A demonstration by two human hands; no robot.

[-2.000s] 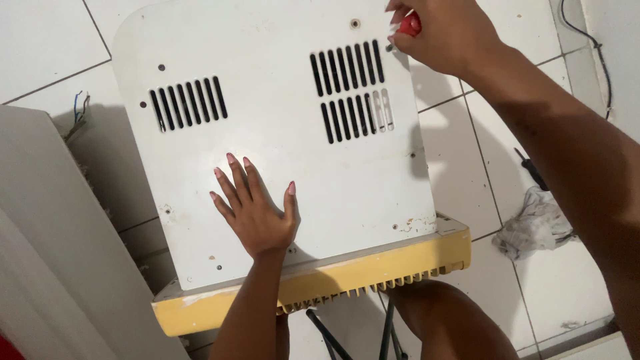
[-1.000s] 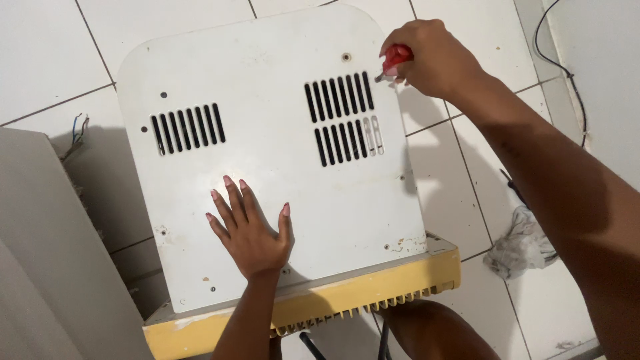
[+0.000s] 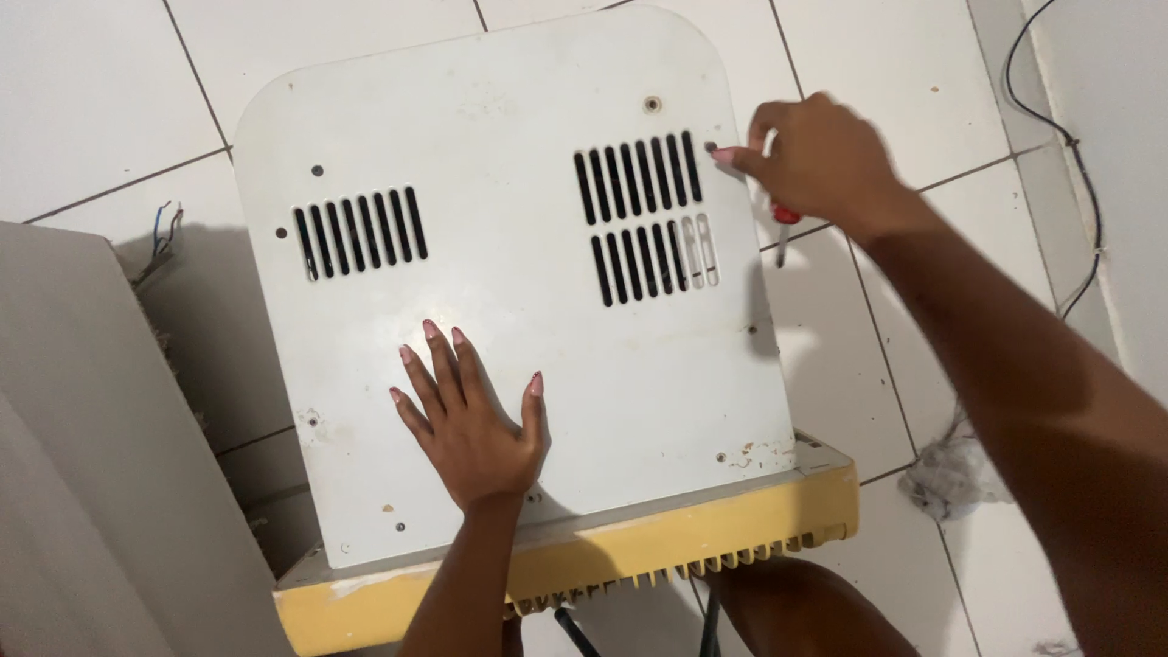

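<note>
A white appliance panel (image 3: 511, 392) with rounded far corners, slotted vents and screw holes fills the middle. It joins a yellow grille frame (image 3: 675, 529) on the near side. My left hand (image 3: 479, 433) lies flat on the lower middle of the panel, fingers spread, holding nothing. At the panel's right edge, my right hand (image 3: 817, 160) holds a screwdriver (image 3: 783, 217) with a red handle, its shaft pointing down toward the floor. Its thumb tip is at a dark screw or screw hole (image 3: 712, 147) beside the right vent. Much of the handle is hidden in the hand.
A grey-white cabinet-like body (image 3: 82, 411) stands on the left, with loose wires (image 3: 162, 237) near its far corner. A crumpled clear plastic bag (image 3: 954, 474) lies on the tiled floor at right. A black cable (image 3: 1081, 173) runs along the wall base.
The screwdriver, earlier pointing left at the panel's right edge, has turned away and now points down in my right hand. My thumb now reaches the panel. My left hand stays on it.
</note>
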